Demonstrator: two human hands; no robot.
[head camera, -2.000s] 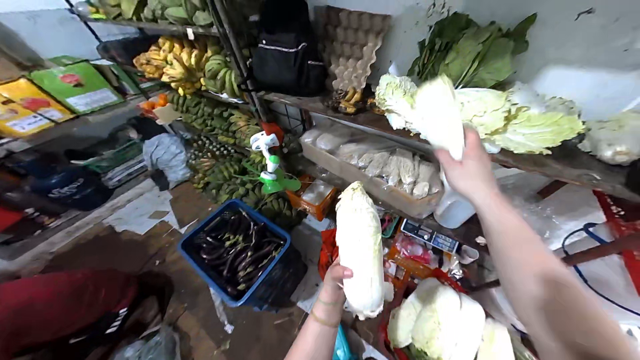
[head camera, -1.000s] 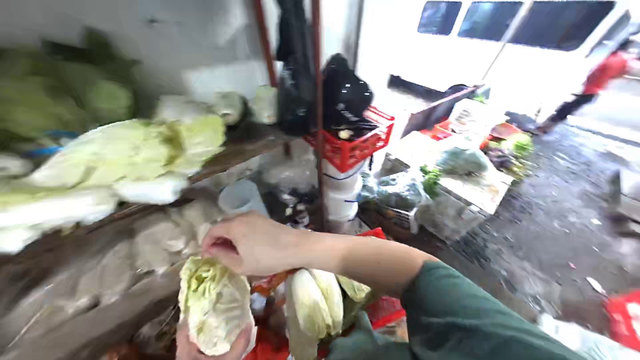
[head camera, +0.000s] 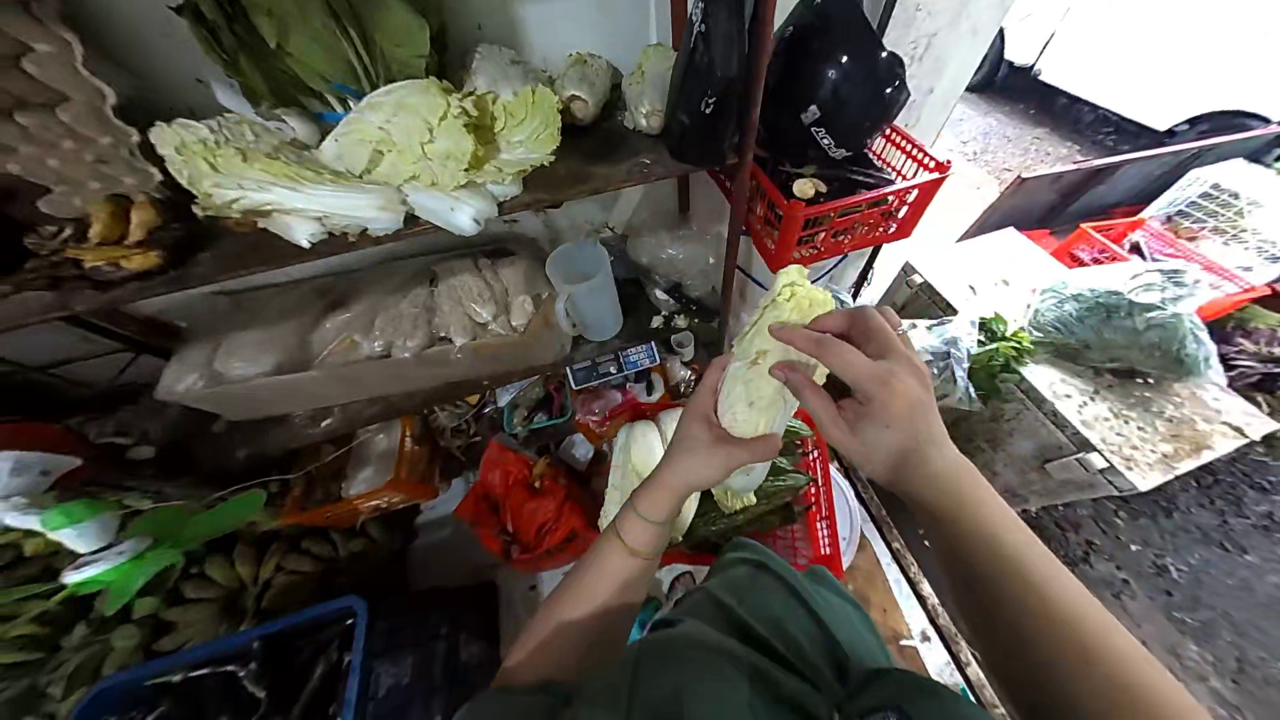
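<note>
A pale yellow-green napa cabbage (head camera: 755, 385) is upright and slightly tilted in my left hand (head camera: 712, 440), whose fingers wrap its lower part. My right hand (head camera: 860, 385) is at its upper right side, thumb and fingertips against the leaves; whether they pinch a leaf is unclear. Below, more napa cabbages (head camera: 632, 470) lie in a red plastic crate (head camera: 822, 510) with dark green vegetables. Loose napa cabbage leaves (head camera: 430, 140) are heaped on the wooden shelf (head camera: 590, 170) at the upper left, beside several small cabbages.
A plastic measuring jug (head camera: 590, 295) stands near a long box of bagged goods (head camera: 400, 375). A red plastic bag (head camera: 525, 510) sits left of the crate. A metal post (head camera: 748, 170) rises ahead, next to a red basket (head camera: 850, 215). A blue crate (head camera: 235, 640) is at lower left.
The view has swung right, then partly back. Two seconds ago my right hand held pale leaves up near the shelf; now it is at the cabbage in my left hand.
</note>
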